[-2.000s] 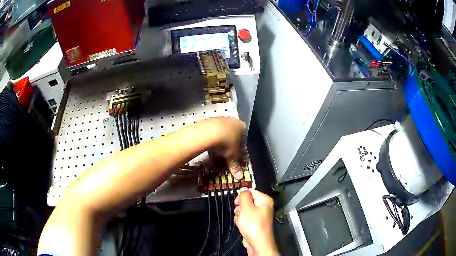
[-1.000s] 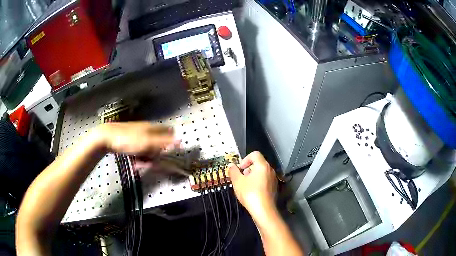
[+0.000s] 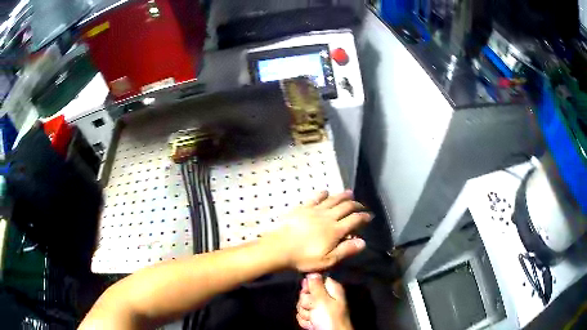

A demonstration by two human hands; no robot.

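Note:
My left hand [image 3: 322, 232] reaches across the table's near right corner, palm down, with its fingers spread. It covers the place of the near brass-coloured fixture, which is hidden. My right hand [image 3: 322, 304] is just below it, near the picture's bottom edge, with curled fingers. The two hands touch or overlap. What the right hand holds, if anything, is hidden. A second fixture [image 3: 188, 147] lies at the table's rear left, with several black cables [image 3: 201, 209] running from it towards the front edge.
The perforated table plate [image 3: 138, 216] lies under my left forearm. Stacked yellow fixtures [image 3: 304, 111] stand at the rear right by the control panel [image 3: 293, 67]. A red housing [image 3: 138, 55] is behind. A grey cabinet [image 3: 412, 142] and a white stand [image 3: 508, 258] are at right.
My left hand has moved right from mid-table to the near right corner. My right hand has moved down, below the left. The near fixture and its cables are now hidden. The camera view has shifted.

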